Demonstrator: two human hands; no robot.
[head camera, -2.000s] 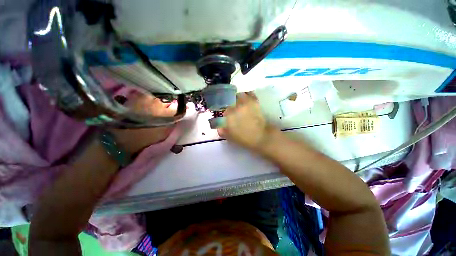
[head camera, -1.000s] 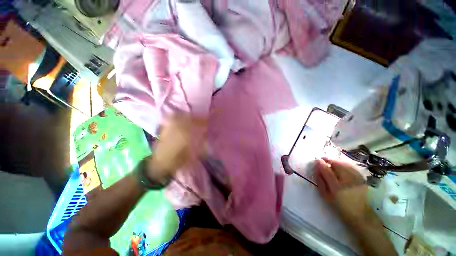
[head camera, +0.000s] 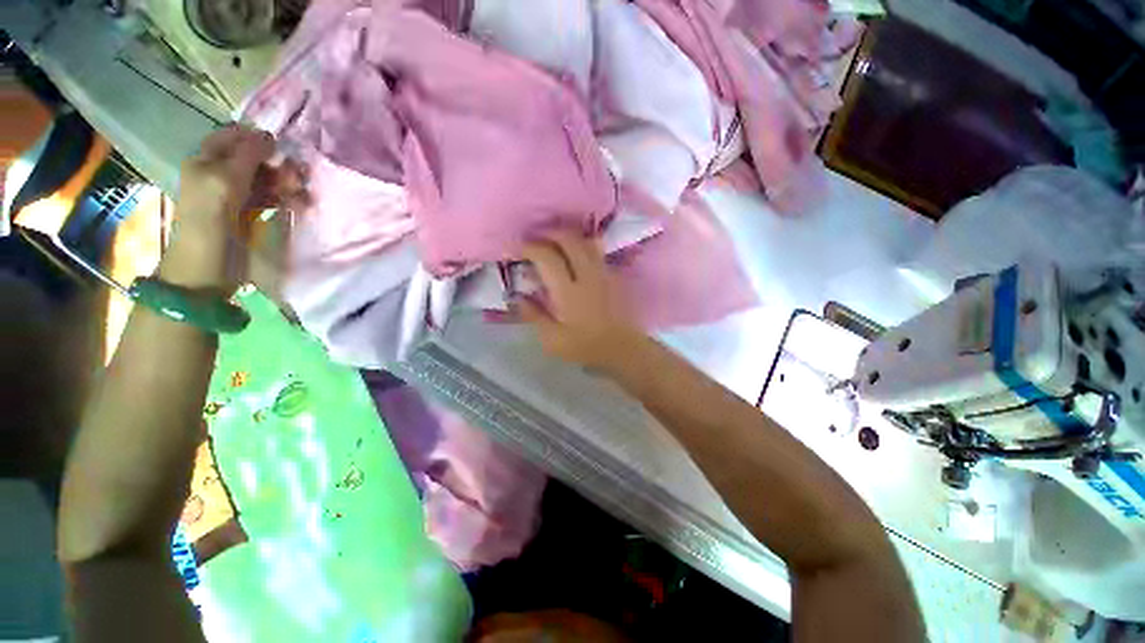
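Note:
Pink garment pieces with a paler grey-white side lie heaped on the table left of the sewing machine. My left hand is at the heap's left edge, fingers bent at the cloth; its grip is blurred. My right hand is at the heap's front edge, thumb and fingers closed on a fold of the pink fabric. The white sewing machine head with a blue stripe stands at the right, with no hand at its needle area.
A green patterned sheet hangs below the table's front edge, beside more hanging pink cloth. A dark brown panel lies at the back right. A yellow-beige label is on the machine bed.
The view has turned left from the machine to the heap. My right hand has left the needle area and moved to the cloth. My left hand has moved up to the heap's far left.

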